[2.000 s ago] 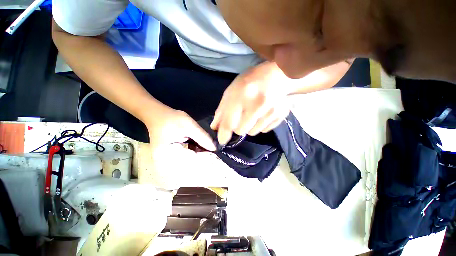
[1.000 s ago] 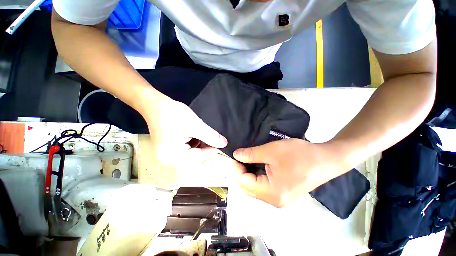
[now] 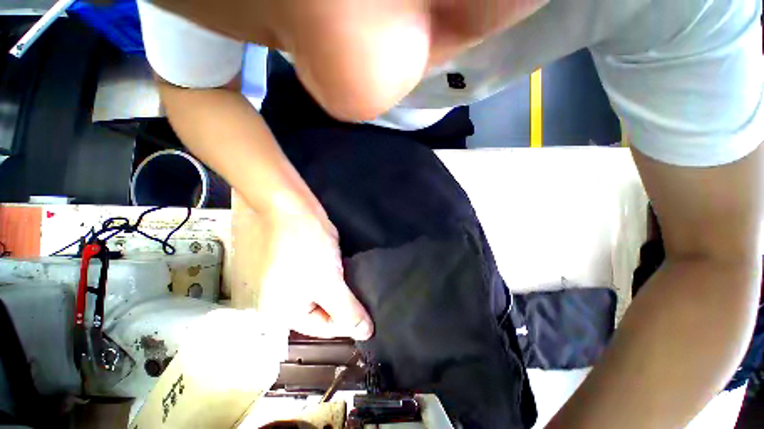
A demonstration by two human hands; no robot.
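A large black fabric bag panel [image 3: 427,293] lies from the wearer's lap across the pale tabletop to the needle area at bottom centre. My right hand [image 3: 310,281], on the image's left, has its fingertips closed on the panel's edge, just above the presser foot area [image 3: 373,377]. A narrower black strip [image 3: 565,327] shows beyond the panel's right side, with a small pale mark near the panel. My left forearm runs down the image's right side and leaves the bottom edge; my left hand is out of the picture.
The off-white sewing machine [image 3: 167,310] fills the lower left. Red-handled snips [image 3: 86,285] lie on it under a black cord [image 3: 138,226]. The ridged brown machine plate [image 3: 314,377] is left of the panel. Part of a person's face blocks the top centre.
The panel has been spread out and brought down beside the needle area. My right hand has moved down with its edge. My left hand has left it and gone out past the bottom edge.
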